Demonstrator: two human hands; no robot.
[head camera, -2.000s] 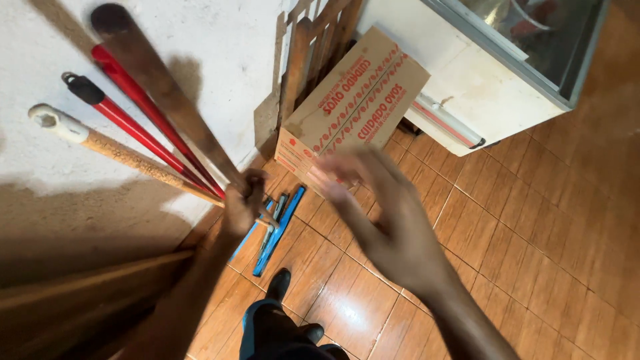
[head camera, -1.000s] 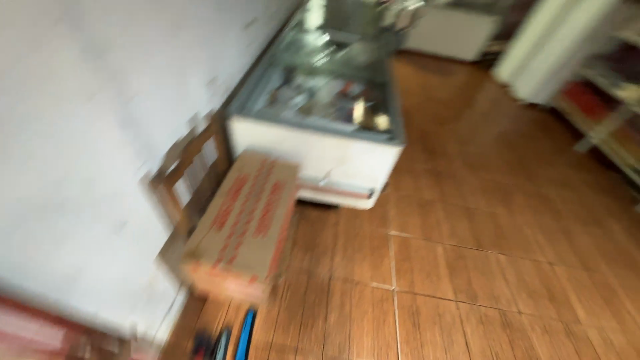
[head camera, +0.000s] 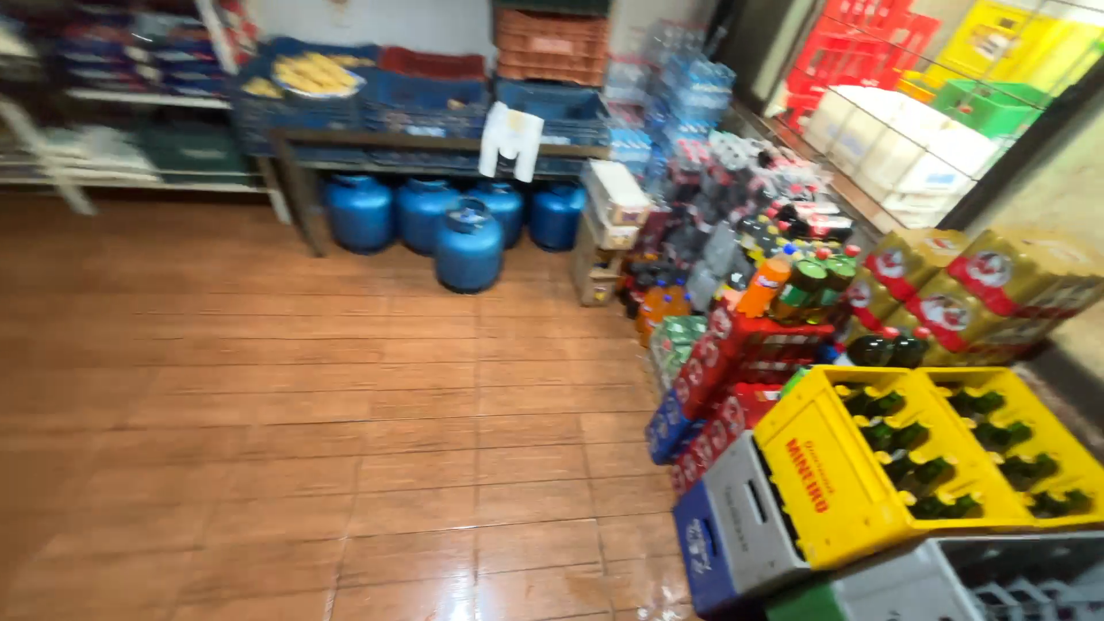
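Neither my left hand nor my right hand is in view. On the right, a yellow plastic crate (head camera: 828, 483) holds green glass bottles, resting on grey and blue crates. Behind it are stacked red drink packs (head camera: 733, 354) with orange and green soda bottles on top. Gold shrink-wrapped can packs (head camera: 1018, 267) lie farther right. Several blue gas cylinders (head camera: 468, 250) stand on the floor by a wooden table (head camera: 388, 140), most of them beneath it. Blue produce crates (head camera: 427, 108) sit on that table, and a white plastic bag (head camera: 511, 142) hangs at its front.
Brown tiled floor (head camera: 388, 414) spreads across the middle and left. White shelving (head camera: 155, 99) with goods is at the back left. Cardboard boxes (head camera: 599, 250) stand beside the bottle stacks. A grey crate (head camera: 940, 578) occupies the lower right corner. Beyond a wire-mesh opening are more coloured crates.
The view has swung far away from the wall with the long-handled tools, the cardboard box and the glass-topped freezer. Both hands, visible two seconds ago, are out of view.
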